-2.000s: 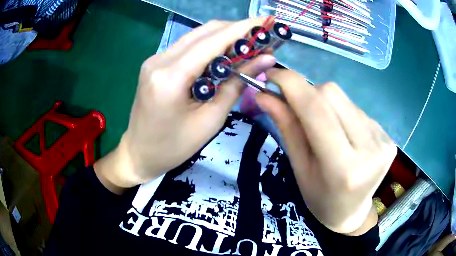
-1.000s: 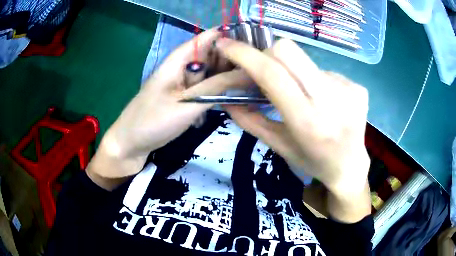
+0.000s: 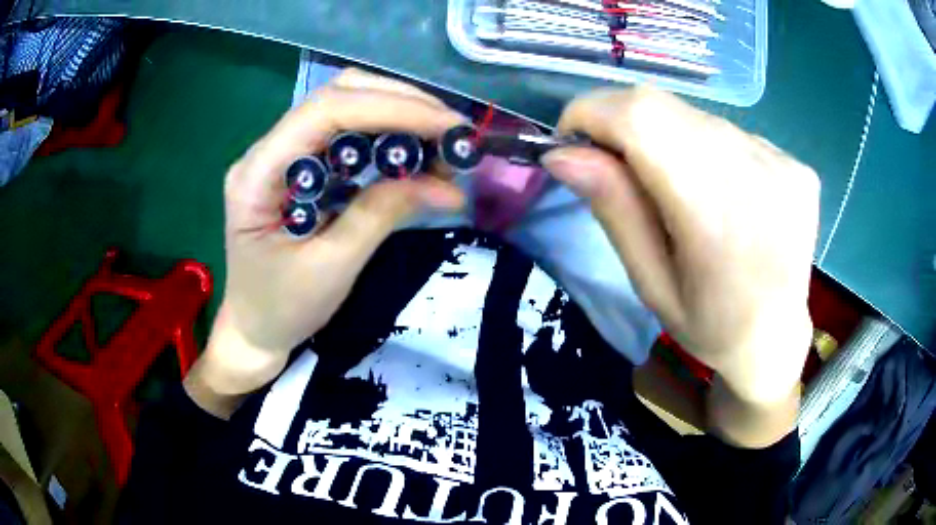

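Observation:
My left hand [image 3: 308,256] holds several wired cylindrical cells [image 3: 398,155] in a fan. Their black ring ends with pale round centres face the camera, and thin red lead wires show at some ends. My right hand [image 3: 698,226] pinches a small dark and metallic hand tool [image 3: 529,146] between thumb and forefinger. The tool points at the rightmost cell [image 3: 463,148]; it is blurred, and I cannot tell if it touches. The cell bodies are mostly hidden in my left hand.
A clear plastic tray [image 3: 744,87] with rows of wired cells lies on the green bench [image 3: 821,133] at the back right. A red stool [image 3: 123,318] stands at the left. Cloudy bags lie at the top right. A silver roll-like object sits at the lower right.
The cells have been turned from ends up to ends facing the camera, and the fan has spread. My right hand has moved off the cells to the right, with the tool now pointing left.

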